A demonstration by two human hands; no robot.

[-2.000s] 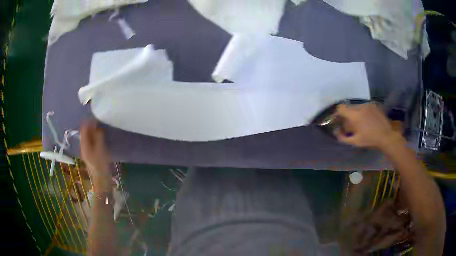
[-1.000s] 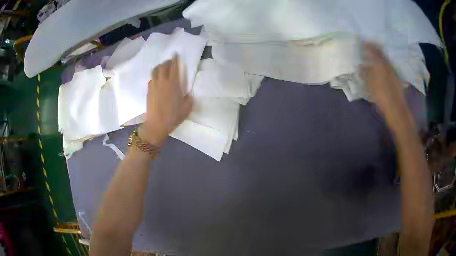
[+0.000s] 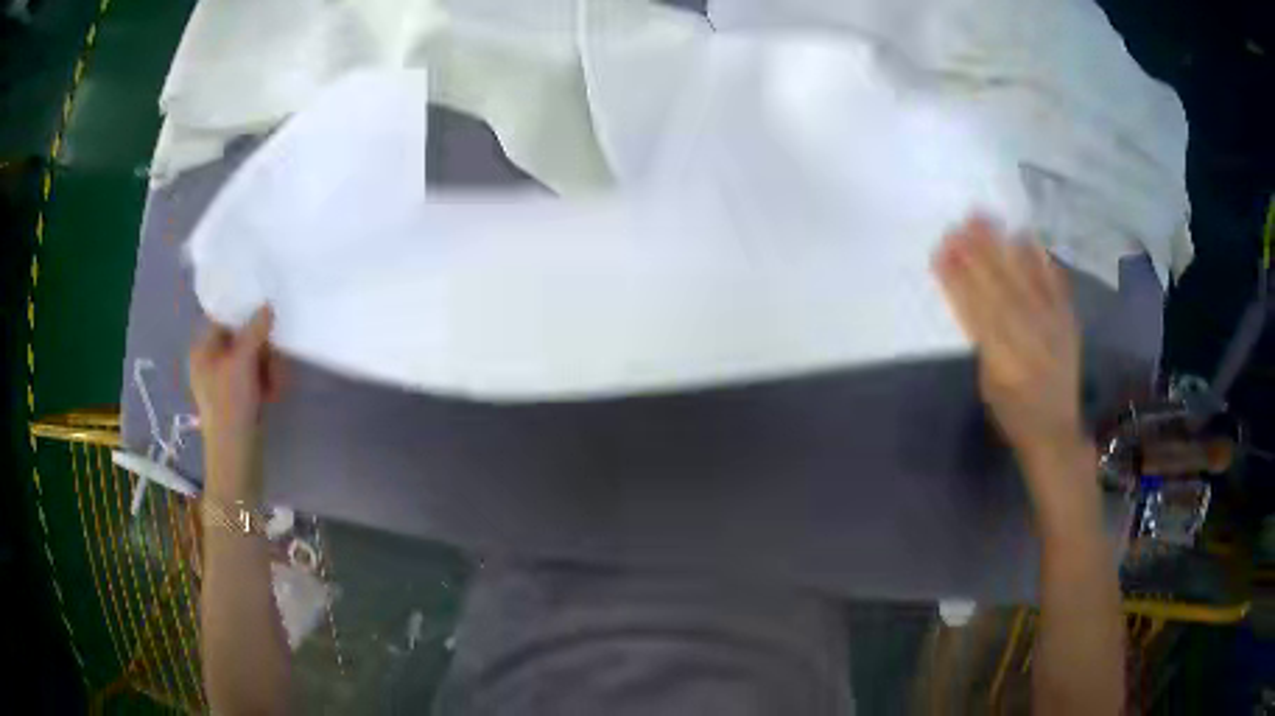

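Observation:
A white cut garment panel [image 3: 559, 301] lies across the grey-purple ironing table [image 3: 671, 476], its long curved edge towards me; it is blurred. My left hand [image 3: 238, 371] pinches the panel's near left corner. My right hand [image 3: 1014, 315] is blurred and lies with its fingers on the panel's right end; the fingers look extended, and whether they grip the fabric cannot be told. The steam iron [image 3: 1182, 448] stands at the right edge of the table, beyond my right forearm.
White and cream panels [image 3: 1105, 154] lie rumpled at the far side. White tape scraps [image 3: 151, 420] and a white tape holder [image 3: 151, 470] are at the left edge. Yellow wire baskets hang at the left [image 3: 126, 574] and right front corners. The floor [image 3: 84, 280] is green.
A second ago both hands reached over the far stacks. Now a panel lies nearer me with my left hand at its left end. The iron, in my right hand two seconds ago, is at the right edge.

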